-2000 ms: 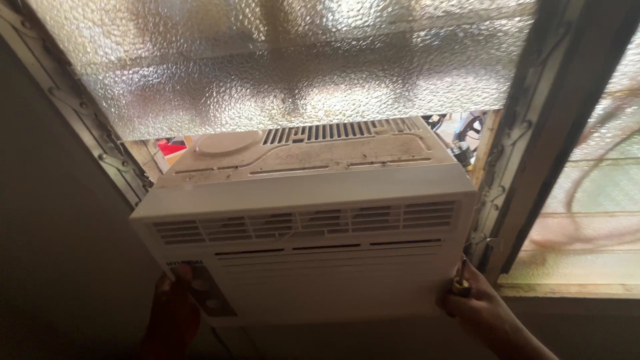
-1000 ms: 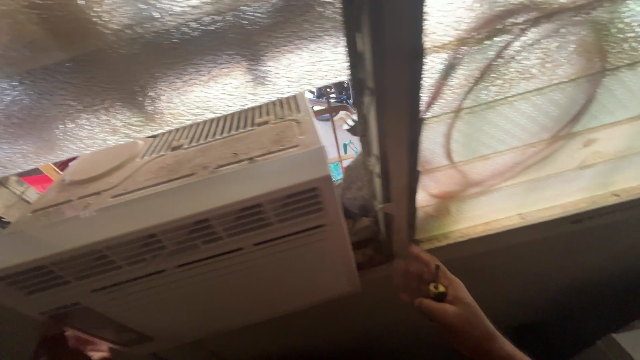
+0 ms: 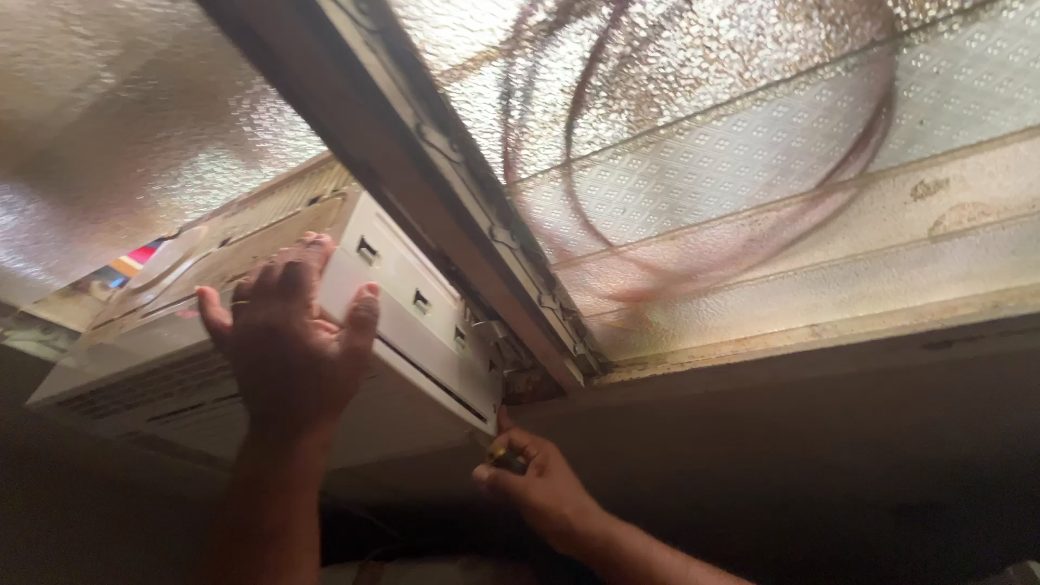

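A white window air conditioner [image 3: 422,366] sits tilted in the window opening, its slotted side facing me and its louvred front turned down to the left. My left hand [image 3: 292,341] lies on its top front edge near the corner, fingers spread, a thin ring on one finger. At the lower corner of the side, my right hand [image 3: 536,479] is closed around a small tool with a yellow and black handle [image 3: 509,461], perhaps a screwdriver; its shaft is hard to make out. One finger of that hand reaches up to the casing's corner.
A dark metal window post [image 3: 390,179] runs diagonally beside the unit. Textured glass louvres [image 3: 731,162] fill the right side, with a looped cable or hose behind them. Another textured pane [image 3: 146,122] hangs above the unit. A dark wall [image 3: 772,431] lies below the sill.
My left hand has moved from the unit's lower front to its top edge. My right hand, by the window post a second ago, is now at the unit's lower corner. The view has swung right.
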